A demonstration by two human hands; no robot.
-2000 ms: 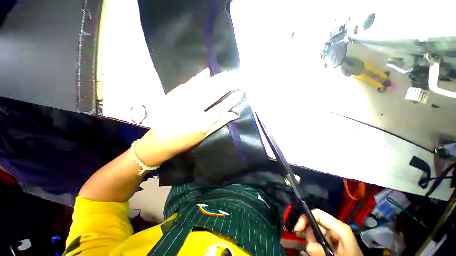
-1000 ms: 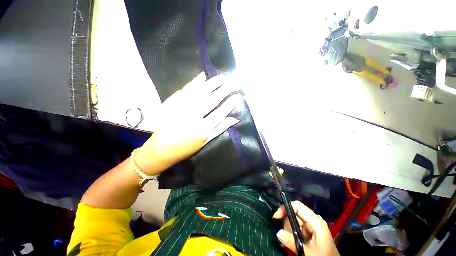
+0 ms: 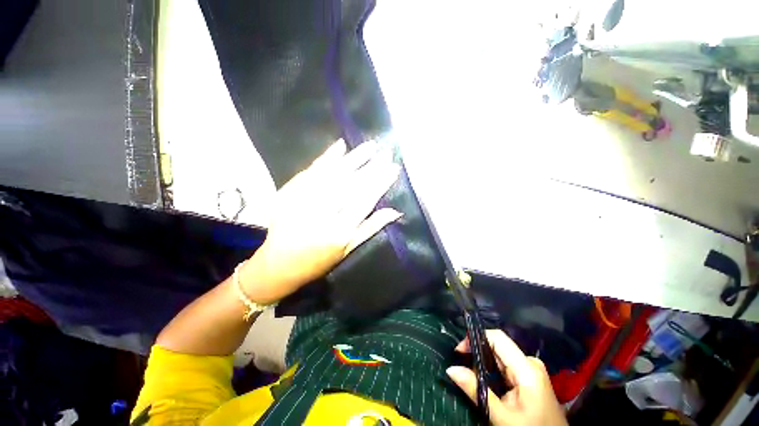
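A long dark panel (image 3: 275, 75) with a purple stitched strip (image 3: 335, 79) lies on the bright white table and hangs over its front edge. My left hand (image 3: 320, 212) lies flat on the panel, fingers slightly spread, pressing it down. My right hand (image 3: 512, 387) holds long black shears (image 3: 463, 304) by the handles below the table edge. The blades run up along the panel's right edge, and look nearly closed. Their tips are lost in the lamp glare near my left fingertips.
Sewing machine parts (image 3: 562, 71) and a yellow-handled tool (image 3: 624, 108) are at upper right. A grey board (image 3: 66, 108) is at left, dark cloth (image 3: 108, 258) hangs below it. A black strap (image 3: 724, 270) and red basket (image 3: 599, 354) are at right.
The shears' handles have moved left since two seconds ago, and the blades now lie close along the panel's edge. My left hand stays on the panel, slightly lower in view.
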